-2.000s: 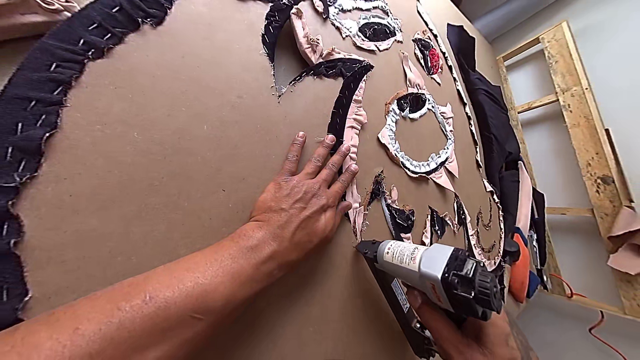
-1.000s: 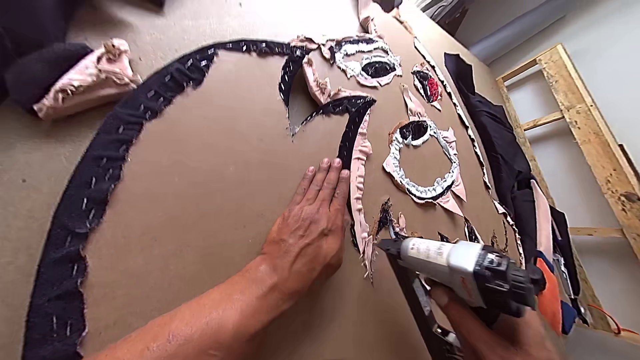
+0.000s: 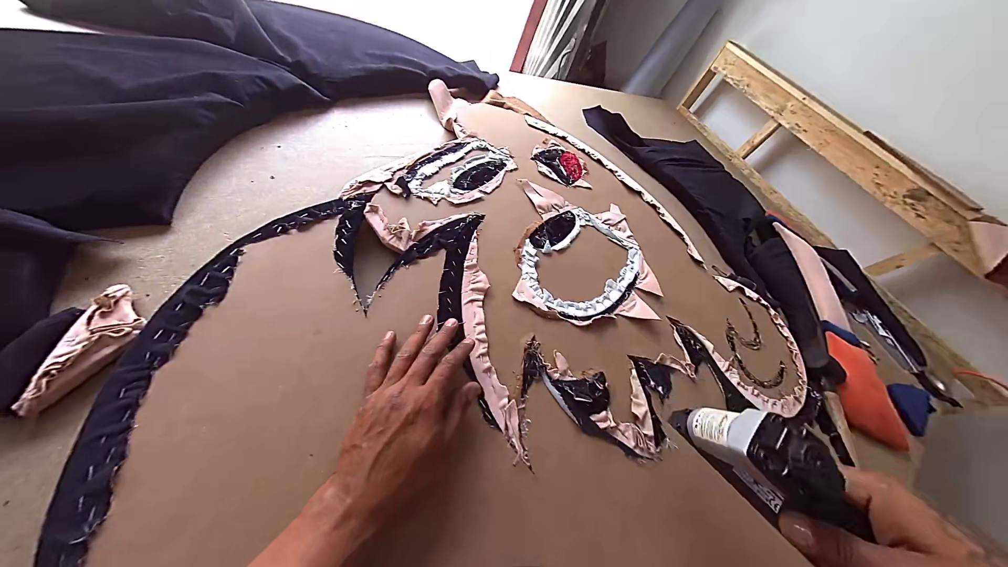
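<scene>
My left hand lies flat with spread fingers on a brown board, its fingertips against a black fabric strip stapled beside a gathered pink strip. My right hand grips a pneumatic stapler with a grey and black body; its nose points at the board, right of the jagged black and pink fabric edges. A round cutout edged in white fabric is above them. A wide stapled black strip follows the board's curved left edge.
Dark cloth drapes over the table at the upper left, near a pink and black fabric bundle. Black fabric, an orange piece and scissors lie along the right side. A wooden frame leans against the wall.
The stapler in my right hand has moved away from my left hand, from the pink strip's lower end to the right of the jagged edges. The view has shifted, showing more of the table.
</scene>
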